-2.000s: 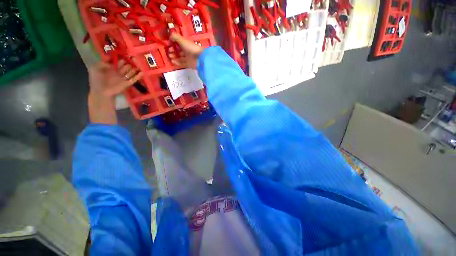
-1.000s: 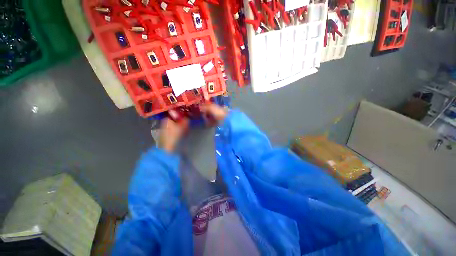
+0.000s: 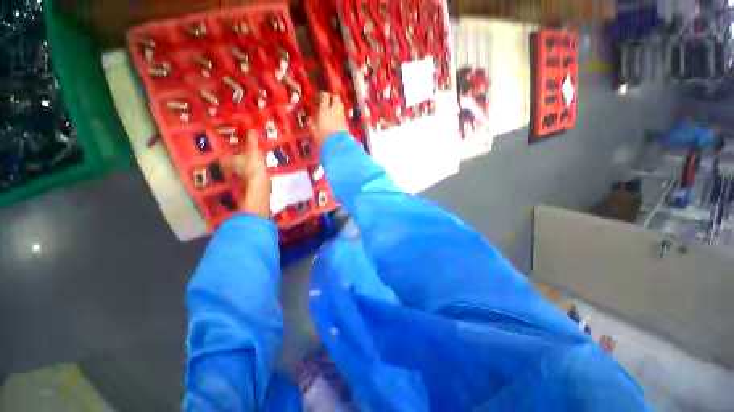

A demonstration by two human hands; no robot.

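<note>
A red compartment tray (image 3: 173, 129) lies in front of me. Its upper part holds units gripped by red spring clamps (image 3: 237, 88); several units nearer me, such as a small electronic unit (image 3: 202, 143), show no clamp. A white paper slip (image 3: 291, 191) lies on its lower part. My left hand (image 3: 251, 173) is over the lower middle of the tray, blurred; whether it holds anything cannot be told. My right hand (image 3: 328, 117) is at the tray's right side, fingers pointing up; its grip is unclear. The blue clamp bin (image 3: 310, 248) shows below the tray's near edge, partly hidden.
A green crate (image 3: 84, 157) stands at left. A pale board (image 3: 153, 173) lies beneath the tray. To the right are a white compartment tray (image 3: 414, 153) with clamped units, cream trays (image 3: 509, 80) and another red tray (image 3: 554, 60). A beige panel (image 3: 599, 261) stands at lower right.
Both hands have moved from the clamp bin up over the red tray. The view has shifted, showing more of the trays' far ends. The slip sits lower in the picture.
</note>
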